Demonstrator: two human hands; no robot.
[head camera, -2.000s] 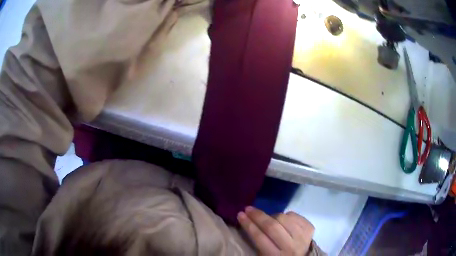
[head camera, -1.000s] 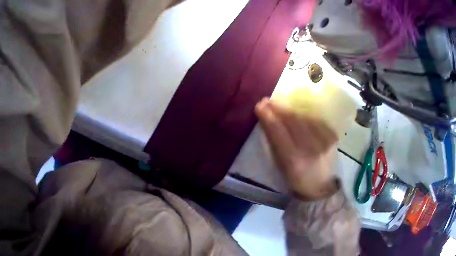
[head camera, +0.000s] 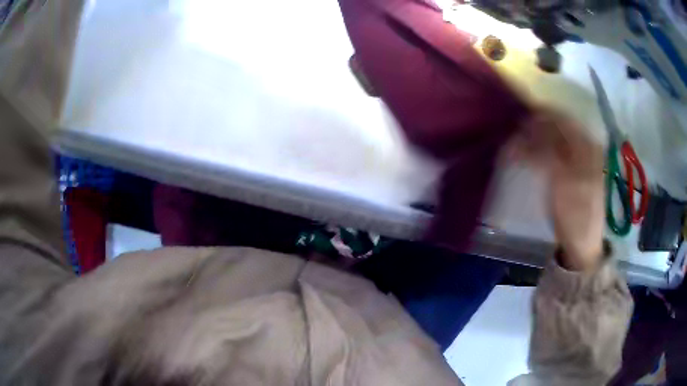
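Observation:
The maroon fabric panel (head camera: 452, 98) runs from the top edge, beside the sewing machine bed, down over the front table edge. It is bunched and blurred. My right hand (head camera: 561, 166) is blurred and holds the right side of the panel; the fingertips are hard to make out against the cloth. My left hand is not in view; only the left sleeve shows at the left edge. The sewing machine head (head camera: 603, 22) is at the upper right, and the panel's upper part lies left of the yellowish bed (head camera: 527, 75).
Scissors (head camera: 631, 185) with green and red handles lie right of my hand. A dark box (head camera: 661, 222) is beside them. The table edge (head camera: 248, 192) curves across the front. Maroon cloth (head camera: 177, 215) and red cloth (head camera: 89, 226) hang below at left, near a blue basket (head camera: 69, 173).
My right hand has moved right and now grips the cloth. The panel, flat before, is bunched and pulled rightward. The view has shifted, showing more of the table's left part.

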